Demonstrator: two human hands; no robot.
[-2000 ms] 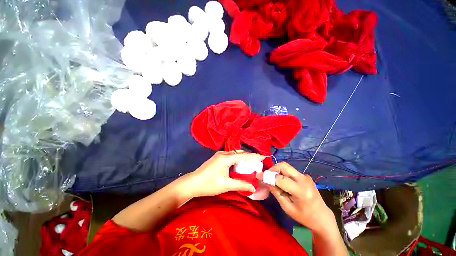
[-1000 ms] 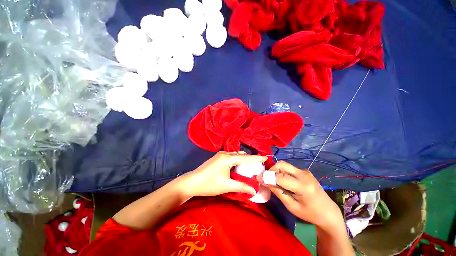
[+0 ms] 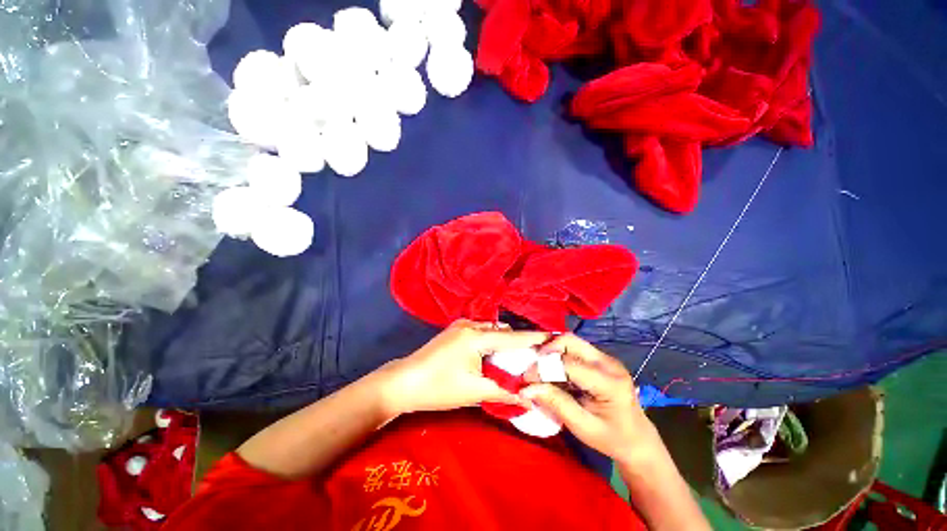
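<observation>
A red plush bow piece (image 3: 467,264) lies on the cloth near my body, its two lobes spread and its tails running down to my hands. My left hand (image 3: 447,368) grips the tail end and a white pompom (image 3: 512,361). More white shows below, between the hands. My right hand (image 3: 594,389), with a white wrap (image 3: 550,367) on a fingertip, is closed at the pompom, fingers pinched together. I cannot see a needle. A white thread (image 3: 716,254) runs straight across the cloth from the red heap toward my right hand.
Loose white pompoms (image 3: 343,93) lie at the upper left beside a crinkled clear plastic bag (image 3: 93,187). A red plush heap (image 3: 696,88) lies at the far side of the dark blue cloth (image 3: 436,156). A round scrap bin (image 3: 831,467) stands at lower right, a box with red-and-white pieces (image 3: 156,467) at lower left.
My right hand has moved slightly left and in against the pompom, its thumb now close to my left fingers. My left hand keeps its grip. The view has shifted a little.
</observation>
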